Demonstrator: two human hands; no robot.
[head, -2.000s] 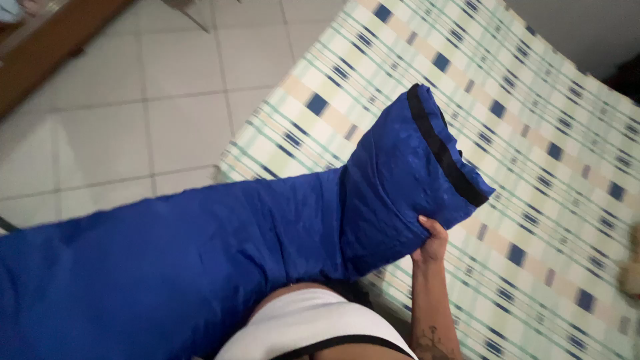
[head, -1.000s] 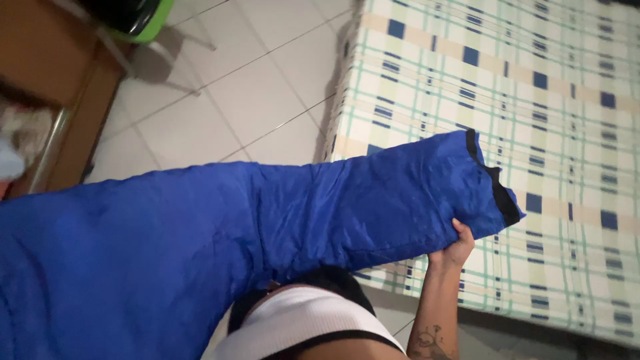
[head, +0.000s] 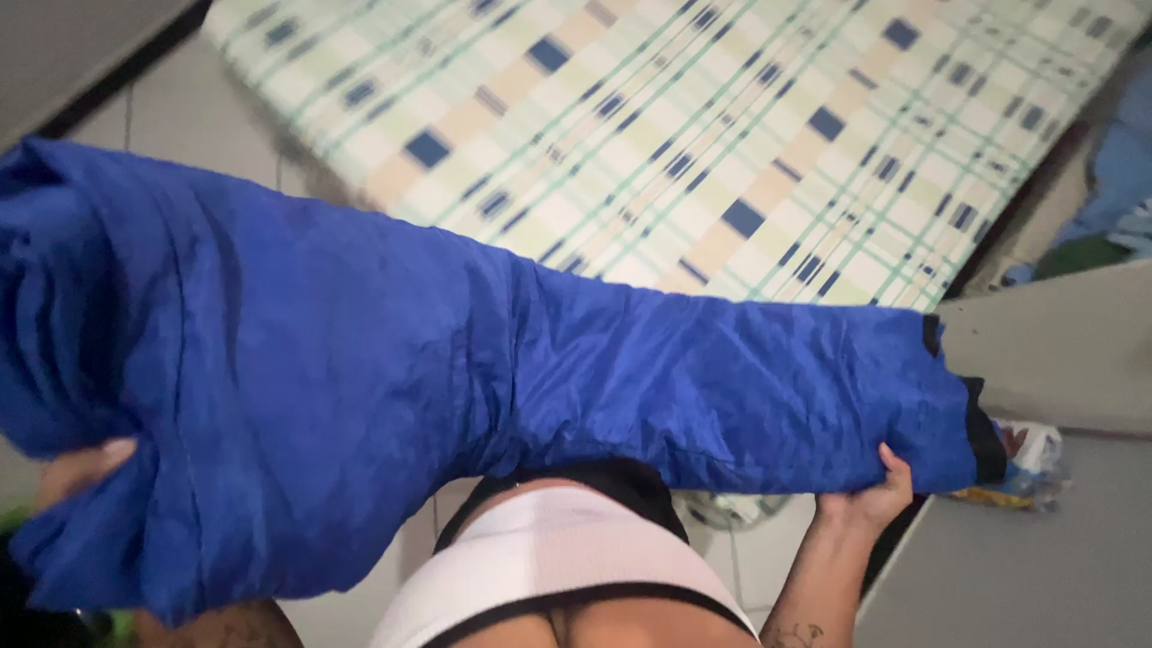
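A long blue quilted fabric piece [head: 360,342], folded lengthwise, spans the head view in front of my body. Its right end has a black band and a ragged edge. My right hand [head: 868,495] grips the lower edge near that end, the thumb on top and the other fingers hidden beneath. At the far left, my left hand [head: 85,468] holds bunched folds of the same fabric, which cover most of its fingers. Beyond the fabric lies a mattress [head: 630,144] with a plaid pattern in white, green, beige and navy.
Light tiled floor [head: 171,99] shows at the upper left. A grey panel [head: 1053,351] stands at the right, with a plastic bag [head: 1035,459] near the fabric's end. Blue cloth [head: 1125,171] lies at the right edge. Something black and green is at the lower left.
The view has swung to the right. My left hand, not visible before, now shows at the fabric's left part. The banded end, bent upward two seconds ago, is now stretched out to the right.
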